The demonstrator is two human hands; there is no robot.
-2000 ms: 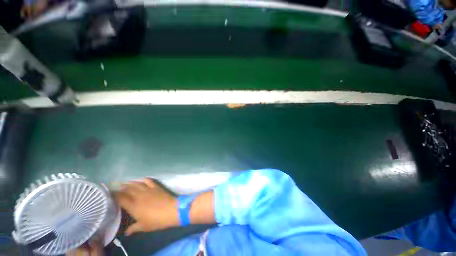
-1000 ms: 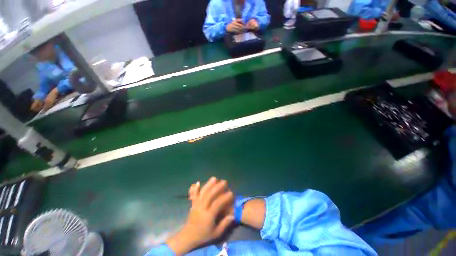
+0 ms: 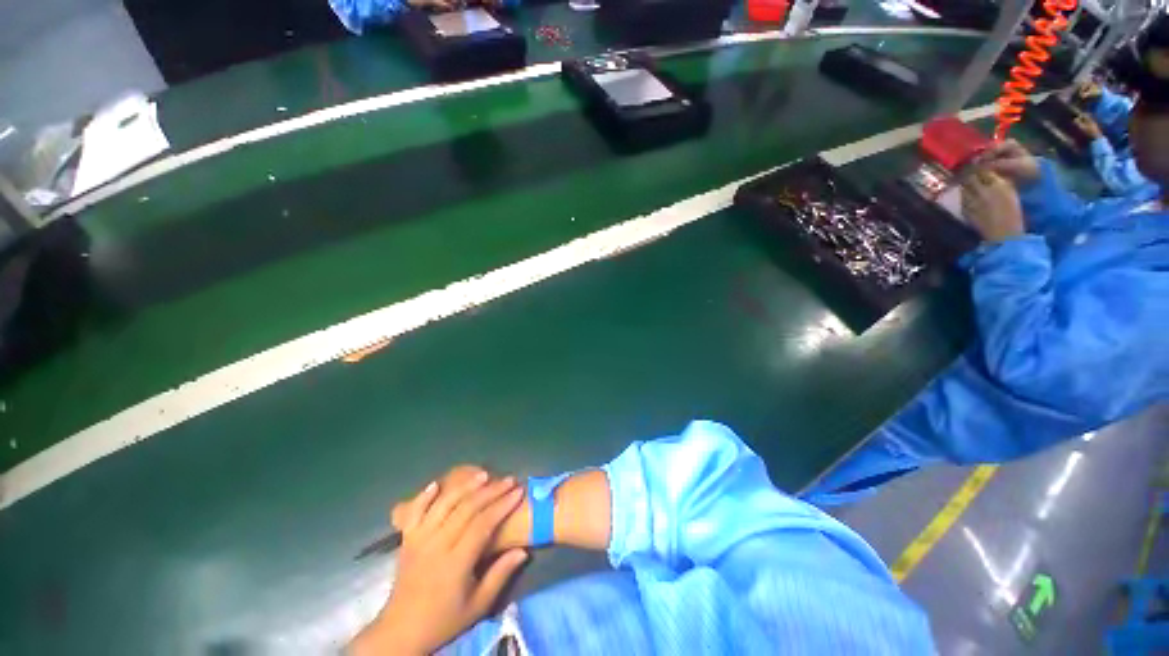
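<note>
My left hand (image 3: 442, 564) is bare and lies over my right hand, covering most of it. My right hand (image 3: 417, 506) shows only partly, with a blue band (image 3: 542, 513) round its wrist and a light-blue sleeve behind it. A thin dark pen-like tool (image 3: 377, 549) sticks out to the left from under the hands. It appears to be held by my right hand, but the grip is hidden. Both hands are over the glossy dark-green bench (image 3: 577, 372).
A black bin of shiny pieces (image 3: 859, 244) stands at right, near a neighbouring worker in blue (image 3: 1077, 308) with a red item and a coiled orange hose. Beyond a white strip (image 3: 474, 292), black trays hold units, one with a silver panel (image 3: 632, 87). White papers lie far left.
The view has swung right, and the fan has left the picture. My hands, apart two seconds ago, now lie one over the other. More of the neighbouring worker shows.
</note>
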